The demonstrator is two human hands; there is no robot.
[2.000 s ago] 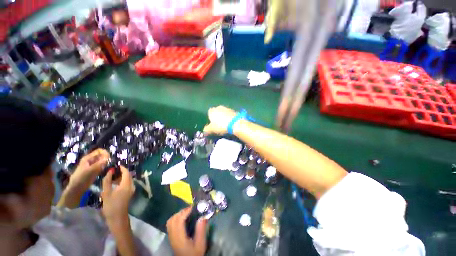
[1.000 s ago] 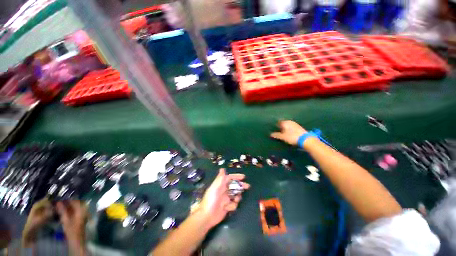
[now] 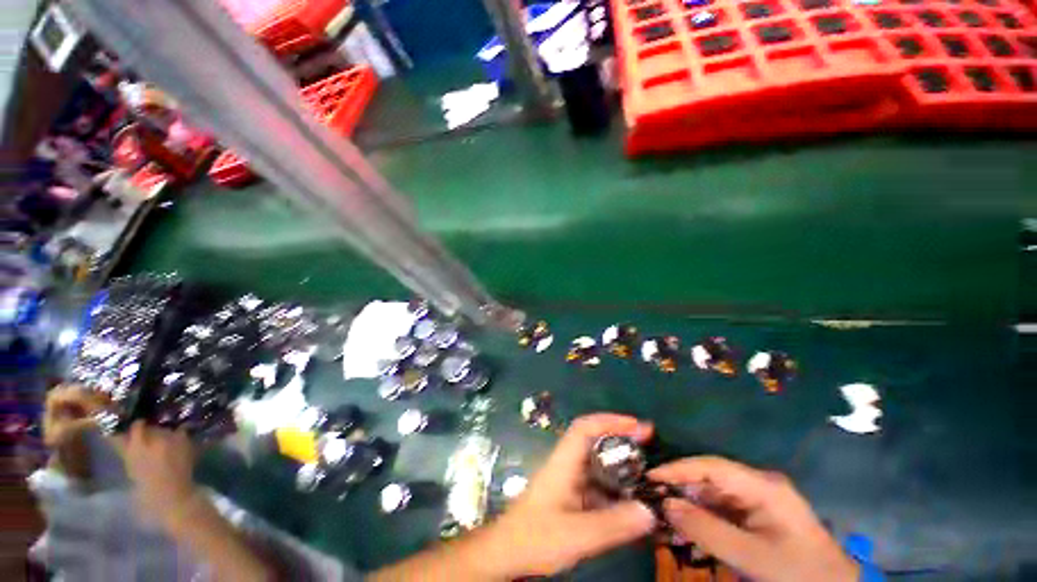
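Note:
My left hand (image 3: 569,500) holds a round, shiny silver and dark housing (image 3: 617,459) between thumb and fingers at the lower middle. My right hand (image 3: 745,512) meets it from the right, with its fingertips at small dark parts beside the housing. What the right fingertips grip is too small and blurred to tell. The orange fixture (image 3: 682,565) lies below the hands, mostly hidden by them. Round circuit boards (image 3: 660,352) with white and orange-gold patches lie in a row behind the hands. Another one (image 3: 538,409) lies nearer, just left of the left hand.
A metal upright (image 3: 375,216) slants down to the bench. Silver round cases (image 3: 426,358) and a clear bag (image 3: 469,477) lie left of my hands. A torn white scrap (image 3: 857,409) lies right. Red trays (image 3: 751,97) stand behind. A neighbour's hands (image 3: 159,460) work at far left.
My right hand has come down from beyond the row to the housing in my left hand. My left hand has moved right, over the orange fixture. The view has shifted.

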